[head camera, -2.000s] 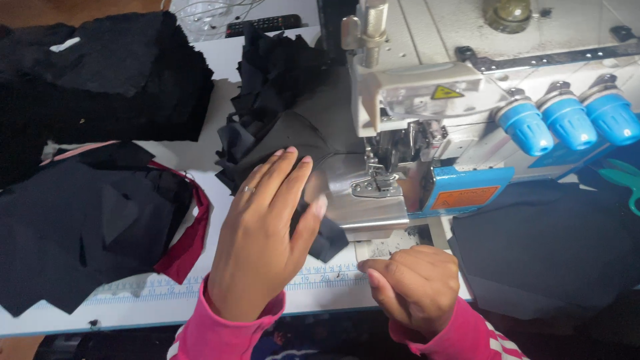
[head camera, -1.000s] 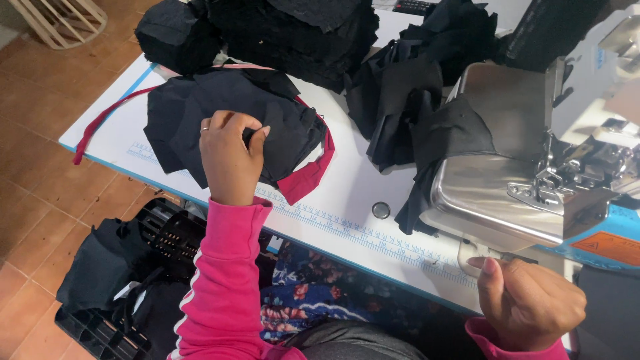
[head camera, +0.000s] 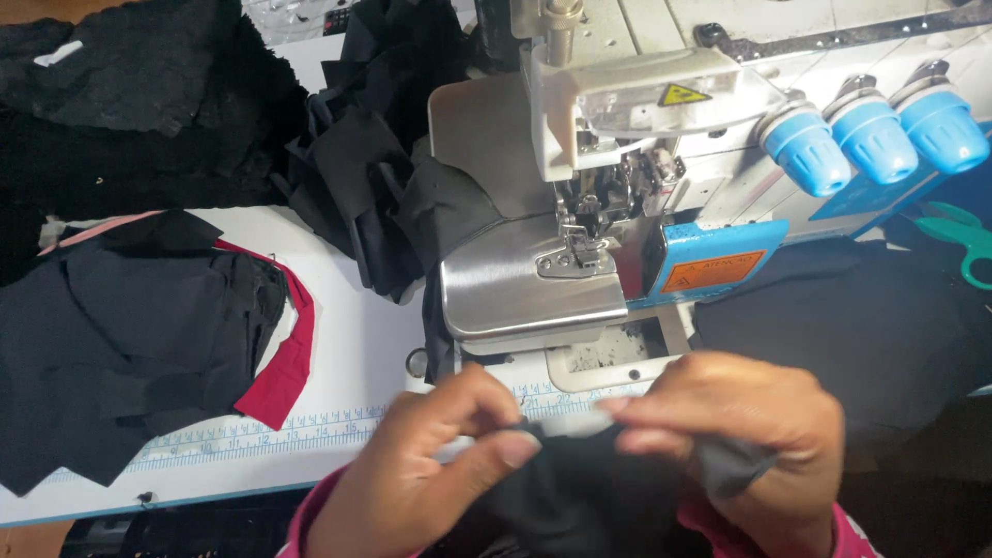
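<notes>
Between my left hand and my right hand a black fabric piece is pinched by its upper edge, just in front of an overlock sewing machine. Motion blurs the cloth and fingertips. Beyond my hands is the machine's presser foot, with no cloth visible under it. A chain of black fabric pieces lies bunched at the left of the metal plate, one piece resting on it. Further left, a stack of cut black pieces lies over a red fabric strip.
A large black fabric bundle fills the back left. Blue tension knobs line the machine at right. More dark fabric lies at the right, near green-handled scissors. A printed ruler scale runs along the table's front edge.
My left hand has moved from the stack of black pieces to in front of the machine. A black piece is now held between both hands. The view has swung back right.
</notes>
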